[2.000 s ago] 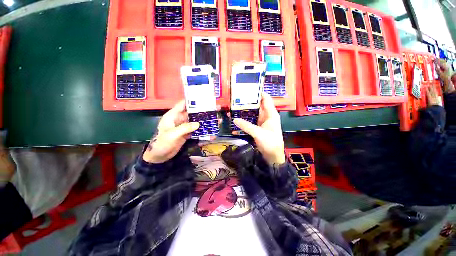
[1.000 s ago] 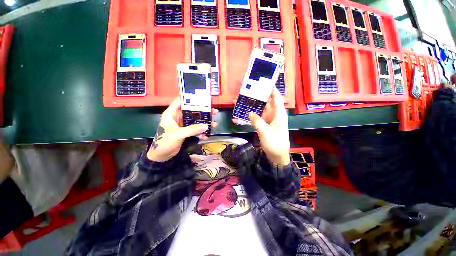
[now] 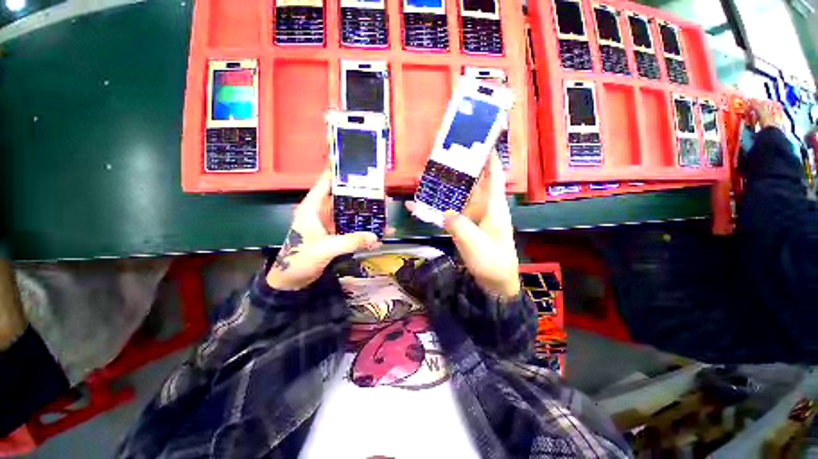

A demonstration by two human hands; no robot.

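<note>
My left hand [image 3: 309, 235] holds a keypad phone [image 3: 360, 170] upright, with the thumb over its lowest keys. Its screen is mostly dark blue with a stepped white edge. My right hand [image 3: 484, 224] holds another keypad phone [image 3: 462, 148], tilted with its top to the right, the thumb at its lower keys. Its screen shows a blue block with a stepped white edge. Both phones are over the front edge of a red phone tray [image 3: 301, 184], partly covering two phones in its front row. A phone with a colour screen [image 3: 232, 115] lies in the front left slot.
A second red tray [image 3: 628, 172] with phones stands at the right, stacked on another. The dark green bench [image 3: 81, 134] runs underneath. A worker's arm [image 3: 773, 170] reaches over trays at the far right. Another person's arm [image 3: 22, 359] shows at the left edge.
The dark areas on both held screens have grown over the white. The right phone has gone from nearly upright to tilted. The far-right worker's arm has moved.
</note>
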